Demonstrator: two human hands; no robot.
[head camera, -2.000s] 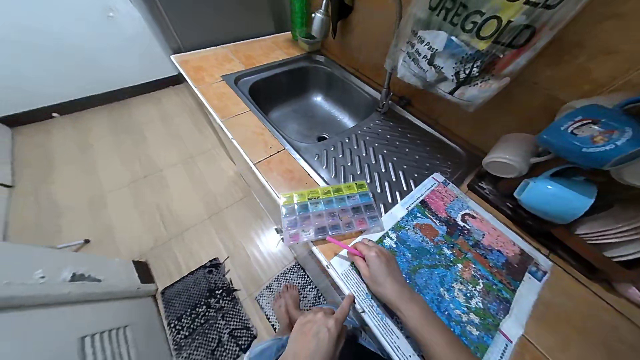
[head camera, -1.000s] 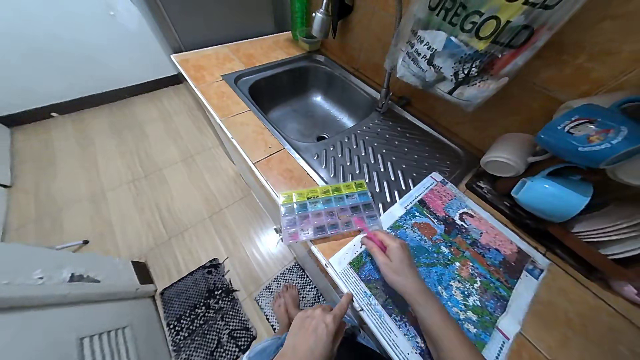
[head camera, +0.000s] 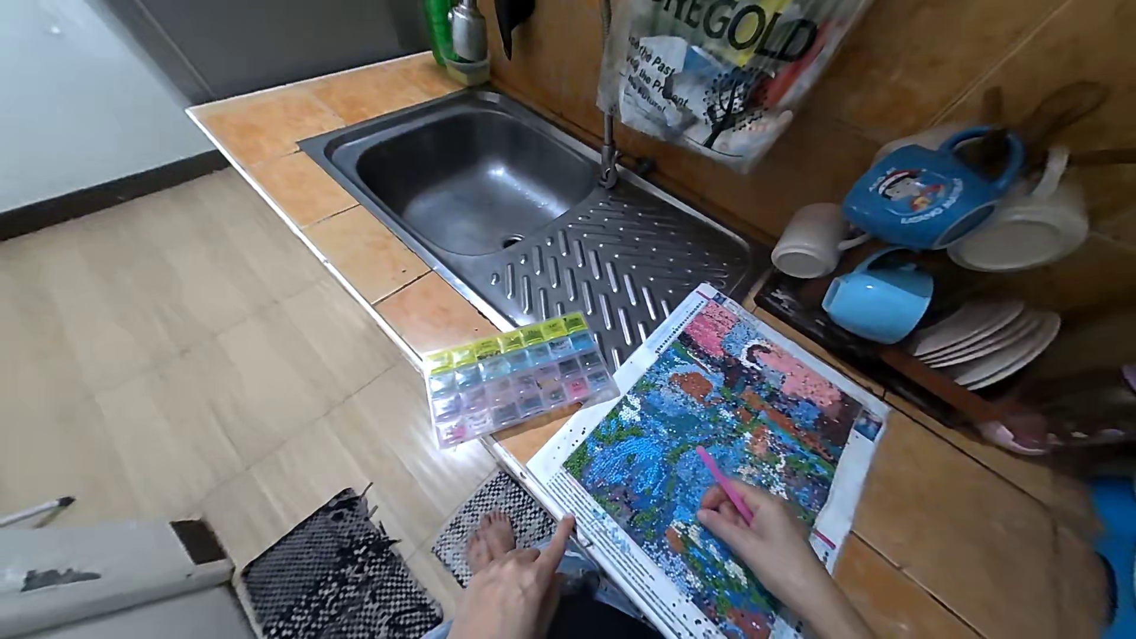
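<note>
A pink diamond-painting pen (head camera: 724, 484) is held in my right hand (head camera: 753, 524), over the lower middle of the canvas. The diamond-painting canvas (head camera: 692, 426), a dense pattern of blue, green and pink, lies on the tiled counter and partly over the sink's drainboard. My left hand (head camera: 515, 586) is at the canvas's near left edge, index finger extended toward its white margin, with nothing seen in it. A clear compartment box (head camera: 519, 377) with yellow lids along its far row sits left of the canvas, jutting past the counter edge.
A steel sink (head camera: 479, 177) lies beyond the box. On the right, a dish rack (head camera: 941, 390) holds mugs and plates. A printed plastic bag (head camera: 710, 80) hangs by the faucet (head camera: 608, 164). Woven mats (head camera: 337, 568) lie on the floor, with a bare foot on one.
My right hand with the pink pen has moved away from the compartment box and over the lower middle of the canvas. My left hand stays at the canvas's near edge.
</note>
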